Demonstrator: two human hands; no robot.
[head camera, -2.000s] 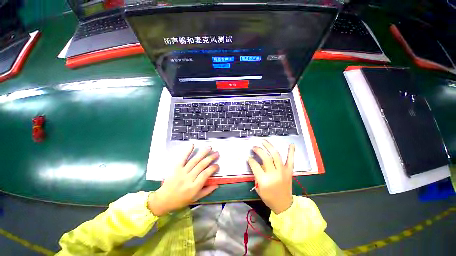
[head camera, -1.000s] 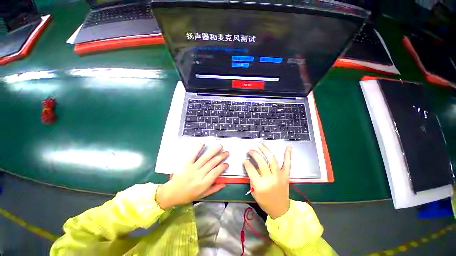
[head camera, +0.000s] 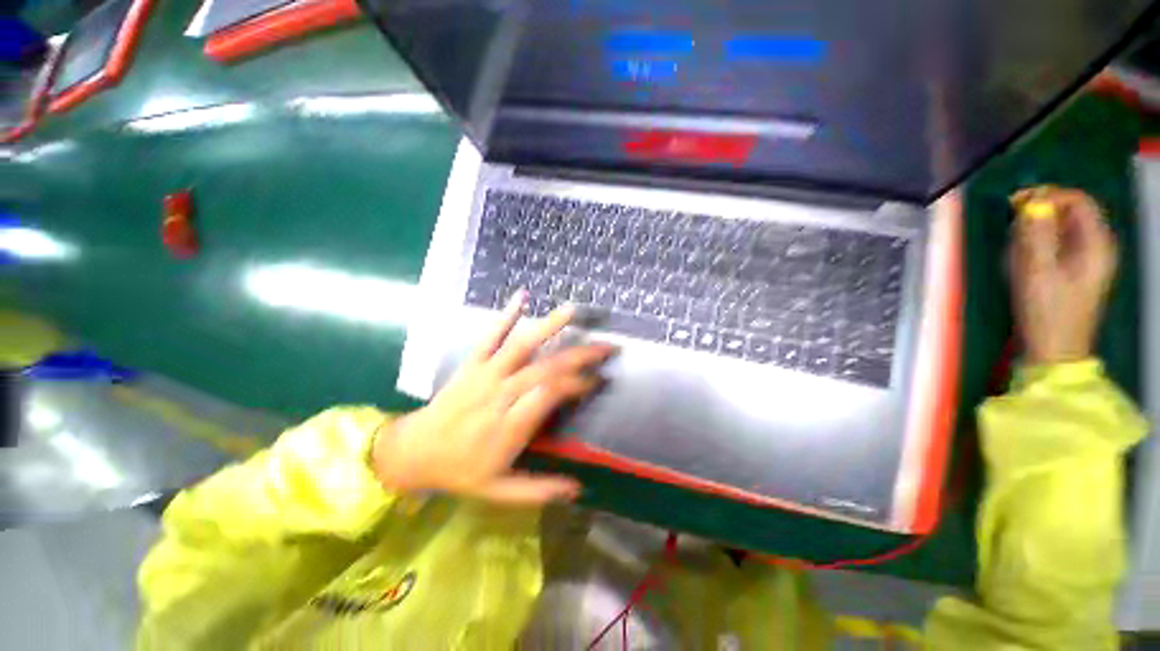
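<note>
The open laptop (head camera: 751, 420) lies in front of me with its dark test screen (head camera: 560, 76) up, cut off by the top edge. My left hand (head camera: 496, 407) rests with spread fingers on the palm rest and the lower left keys. My right hand (head camera: 1066, 261) is beside the laptop's right side, fingers bent together, with a yellow tip on one finger; whether it holds the plug cannot be seen. The red headset cable (head camera: 871, 557) runs from my lap along the bench edge towards the right. The view is blurred.
The laptop sits on a white sheet and an orange-red pad (head camera: 944, 382) on the green bench (head camera: 318, 229). A small red bundle (head camera: 179, 224) lies at left. Other laptops on red pads (head camera: 286, 28) stand at the back left. A pale sheet edge (head camera: 1145, 318) shows at far right.
My right hand has left the palm rest and moved right, beyond the laptop's side. My left hand stays on the laptop. The view has turned and moved closer, so the laptop looks larger and tilted.
</note>
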